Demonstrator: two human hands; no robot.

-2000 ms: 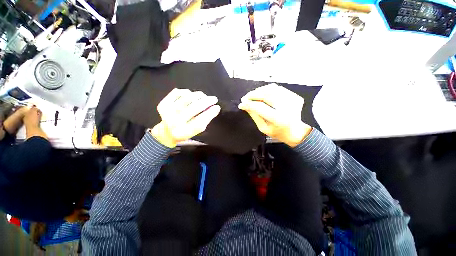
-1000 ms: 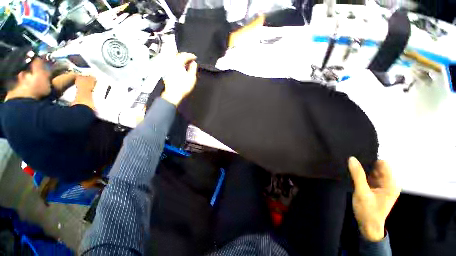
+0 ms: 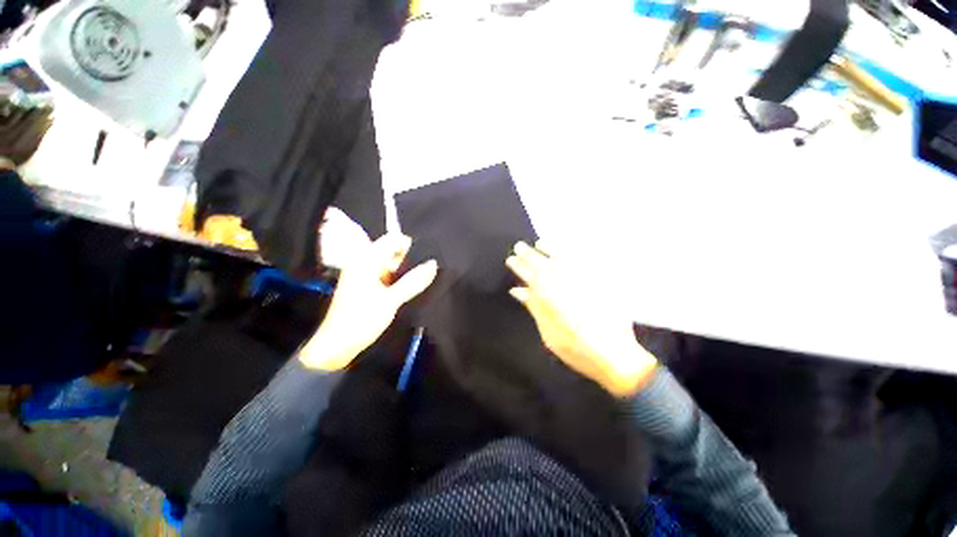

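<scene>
A black cut panel [image 3: 467, 215] lies with its straight-cornered end flat on the white table, and the rest runs over the front edge towards my lap. My left hand [image 3: 362, 299] is at its left edge, thumb and fingers apart, with the thumb over the cloth. My right hand [image 3: 577, 320] is at its right edge, fingertips resting on the cloth. Neither hand shows a clear pinch. A long black stack of cut pieces [image 3: 299, 126] drapes over the table to the left.
The presser foot and needle area [image 3: 670, 103] is at the back right. A black strip [image 3: 803, 52] hangs near a wooden-handled tool [image 3: 869, 84]. A control panel [image 3: 937, 136] is cut off at the right rim. A neighbouring grey machine [image 3: 115, 52] and a person's dark sleeve [image 3: 37, 283] are at left.
The large rounded panel spread between my hands is no longer stretched out; a square-ended part now lies between them. My right hand has moved left and up, my left hand down. The view has shifted.
</scene>
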